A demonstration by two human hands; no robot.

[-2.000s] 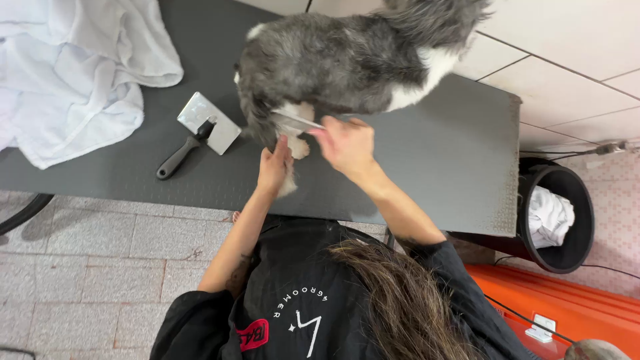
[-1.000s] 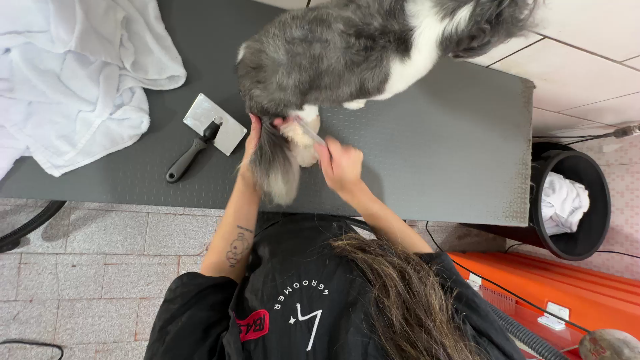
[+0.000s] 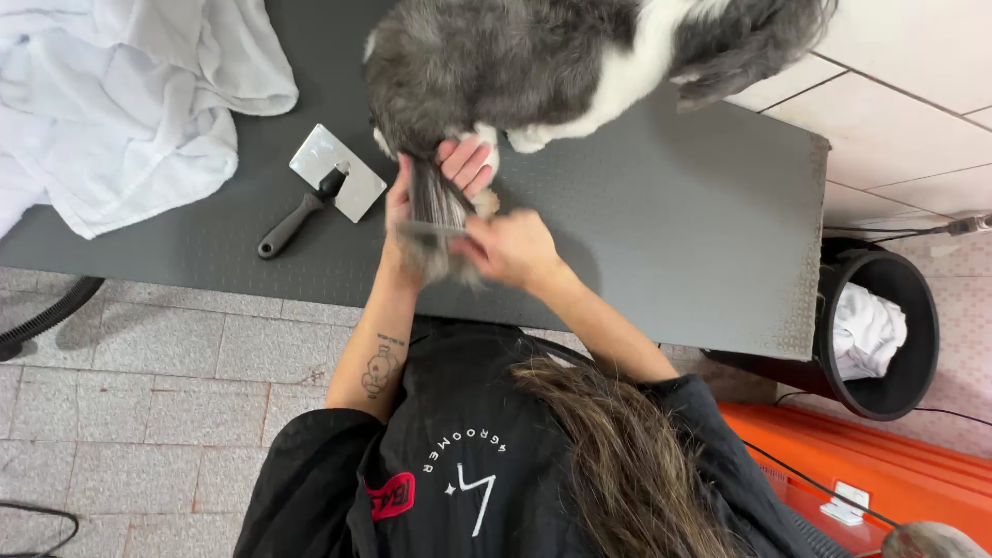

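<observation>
A grey and white dog (image 3: 496, 70) stands on a dark grooming table (image 3: 659, 232). My left hand (image 3: 430, 182) is behind its long-haired tail (image 3: 435, 194), palm up with the hair lying across it. A metal comb (image 3: 434, 229), blurred, runs through the tail hair; my right hand (image 3: 508, 246) is shut on its right end. Part of a hind leg shows just beyond my fingers. Left of the tail, a slicker brush (image 3: 341, 174) with a grey and black handle lies bristles down on the table, touched by neither hand.
White towels (image 3: 147, 116) cover the table's left end. Beyond the right end stands a black bin (image 3: 922, 341) with white cloth inside. An orange case or machine (image 3: 868, 473) sits at the lower right, with cables. A black hose (image 3: 54, 314) lies on the floor at left.
The comb has moved from the hind leg to the tail hair. My left hand has turned palm up under the tail. The dog's head was farther left two seconds ago.
</observation>
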